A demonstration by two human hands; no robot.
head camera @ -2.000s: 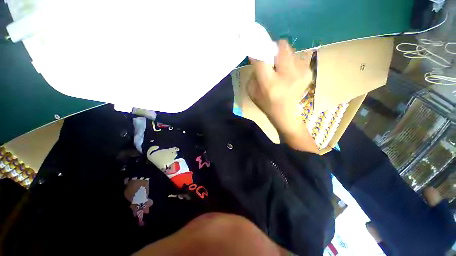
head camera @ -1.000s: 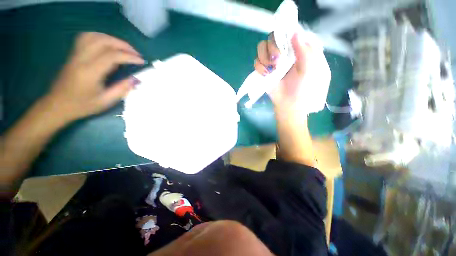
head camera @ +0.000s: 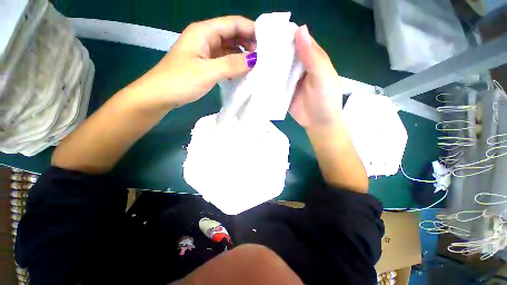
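A white cloth [head camera: 266, 67], limp and folded, is held up between my two hands above the bench. My left hand [head camera: 208, 61] pinches its left side with thumb and fingers. My right hand [head camera: 317, 83] grips its right side, the thumb near the top. A white hexagonal housing [head camera: 238, 167] lies in front of me on the green bench mat [head camera: 150, 146], below the cloth, which overlaps its upper edge in view. The housing is overexposed, so its surface details do not show.
A second white hexagonal unit [head camera: 376, 133] lies at right, with a thin cord running to a white connector [head camera: 442, 177]. Stacked housings [head camera: 47, 83] stand at far left. A pale metal frame [head camera: 456, 69], plastic bags [head camera: 414, 33] and looped cables [head camera: 472, 217] are at right. Cartons [head camera: 397, 236] sit below the bench.
My left hand has left the housing's edge and moved right onto the cloth. The cloth is now between both hands. The view has shifted, showing the stack at left.
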